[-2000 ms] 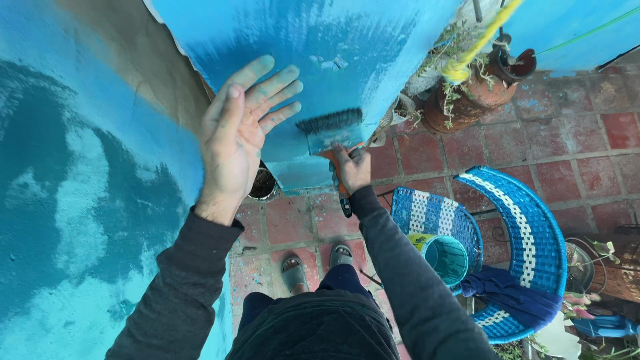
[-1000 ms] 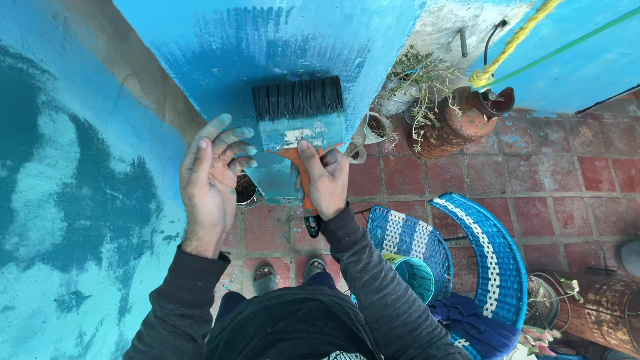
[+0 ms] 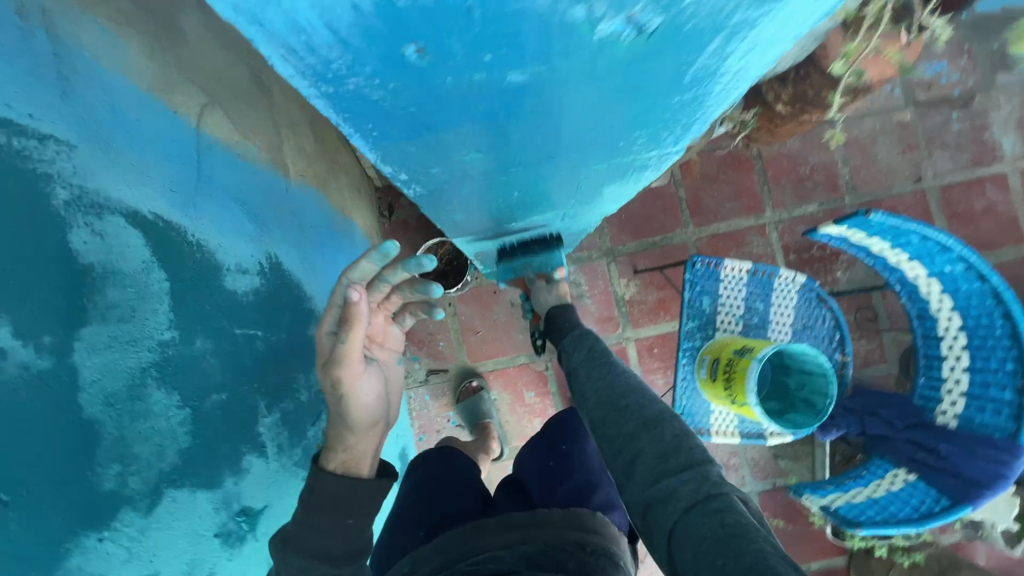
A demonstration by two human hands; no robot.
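My right hand (image 3: pixel 547 293) grips the orange handle of a wide paintbrush (image 3: pixel 531 258), whose dark bristles touch the low part of a blue-painted wall (image 3: pixel 544 120). Paint-stained and raised, my left hand (image 3: pixel 372 336) holds nothing; its palm is turned up and its fingers are partly bent. Just beyond those fingertips, a small pot with dark contents (image 3: pixel 448 266) stands at the wall's foot. A yellow paint bucket (image 3: pixel 732 374), wet with teal paint inside, rests on the blue and white woven seat of a chair (image 3: pixel 704 300) to my right.
At the left is another wall (image 3: pixel 120 360) with patchy teal and light blue paint. Dark blue cloth (image 3: pixel 920 440) hangs over the chair's curved back. Red floor tiles (image 3: pixel 808 164) lie below. A rusty container (image 3: pixel 792 108) and plants are at the upper right. My sandaled foot (image 3: pixel 480 412) is near the wall.
The brush in my right hand has moved down the blue wall to its lower end. My left hand stays raised, empty and partly bent. The view has shifted.
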